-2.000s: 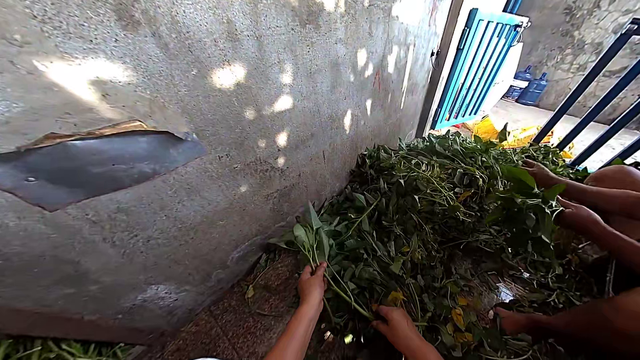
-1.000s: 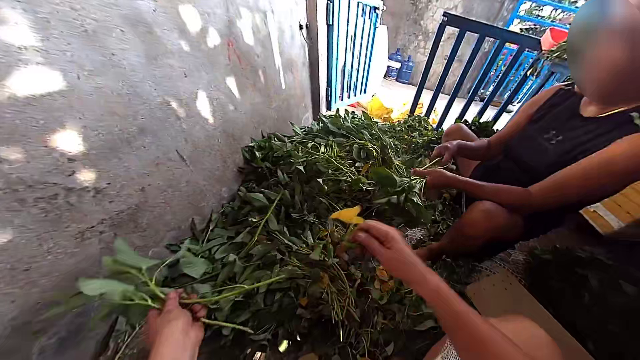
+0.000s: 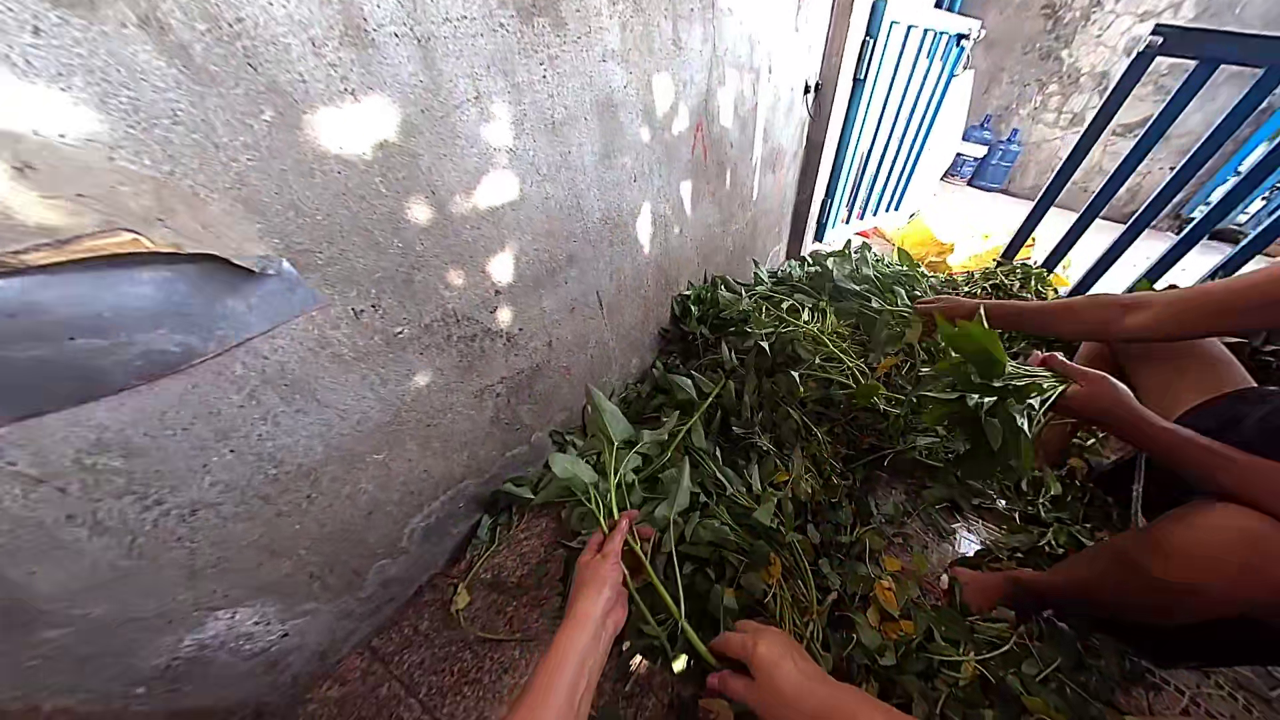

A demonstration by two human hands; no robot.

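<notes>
My left hand [image 3: 603,575] is closed around several green leafy stems [image 3: 655,580], whose broad leaves fan out above the fingers. At the lower cut end of the thickest stem, my right hand [image 3: 765,665] has thumb and fingers on or right beside it; whether it grips the stem I cannot tell. Both hands are over the near left edge of a large heap of leafy green vines [image 3: 800,400], with some yellow leaves in it.
A rough concrete wall [image 3: 400,300] with a torn dark sheet [image 3: 140,320] runs along the left. At right a seated person's hand [image 3: 1085,390] holds a leafy bunch. Behind are a blue gate [image 3: 900,120], dark railings [image 3: 1130,150] and blue water bottles [image 3: 997,160].
The yellow leaf that my right hand held one second ago is gone from it, and that hand has come down beside my left. The view has swung left.
</notes>
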